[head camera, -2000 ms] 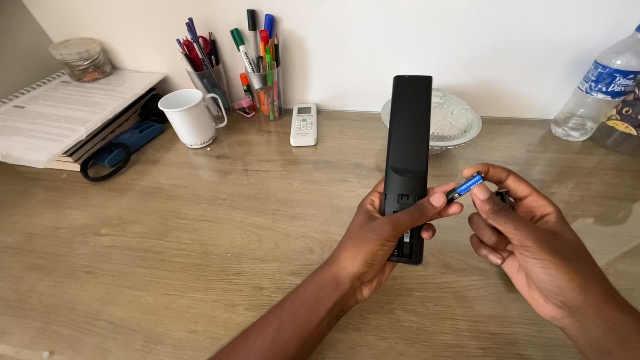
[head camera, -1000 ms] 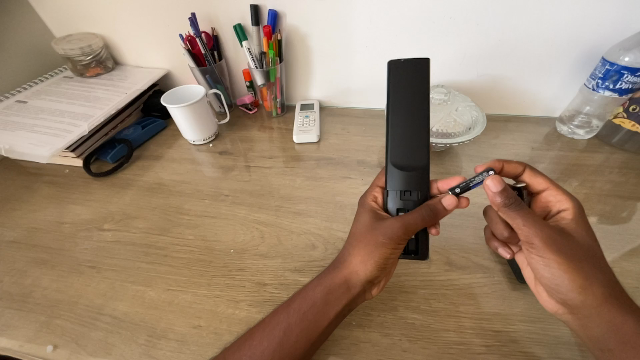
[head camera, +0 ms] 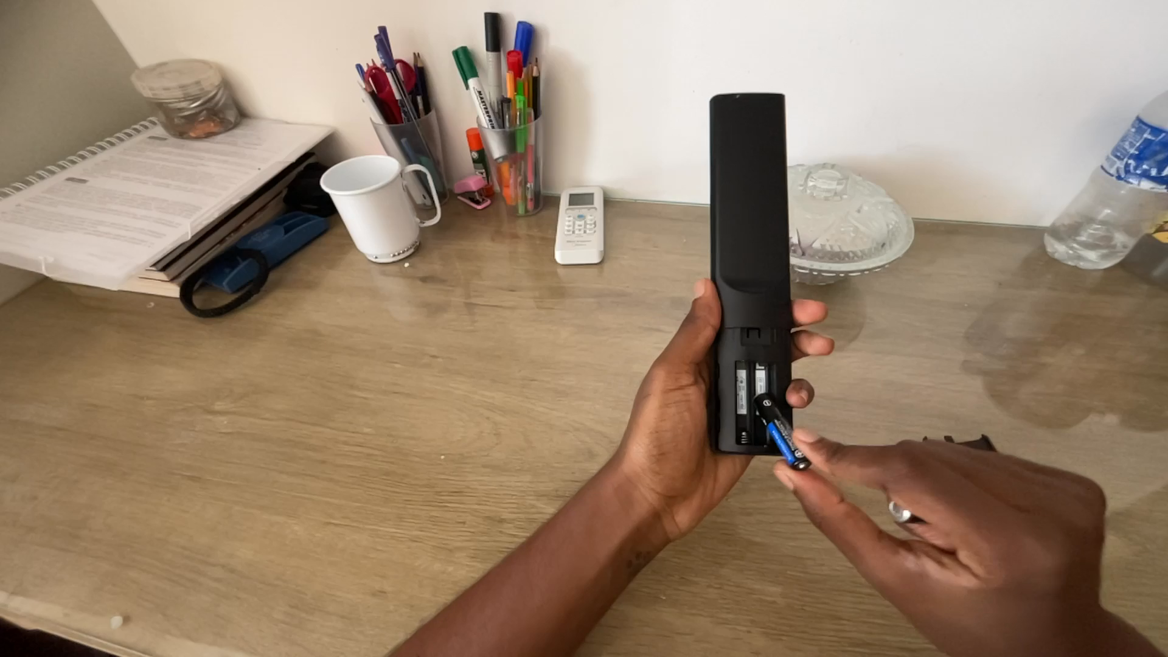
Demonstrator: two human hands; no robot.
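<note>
My left hand (head camera: 680,429) holds a black remote control (head camera: 750,210) upright, its back facing me and the battery compartment (head camera: 744,401) uncovered near the lower end. Between the thumb and forefinger of my right hand (head camera: 967,529) is a small black and blue battery (head camera: 782,433), tilted over the lower right part of the compartment. Its upper end overlaps the opening; whether it touches the contacts I cannot tell. A black part (head camera: 963,443), mostly hidden, shows just behind my right hand. That hand wears a ring.
Along the wall stand a white mug (head camera: 376,205), clear cups of pens (head camera: 411,151) and markers (head camera: 513,164), a white remote control (head camera: 580,226), a lidded glass dish (head camera: 844,224) and a plastic bottle (head camera: 1109,196). Papers (head camera: 137,192), a jar (head camera: 187,100) and a blue object (head camera: 265,251) lie at the left.
My right hand has brought the battery from beside my left fingers down to the open compartment. My left fingers no longer touch the battery and now wrap the remote's sides.
</note>
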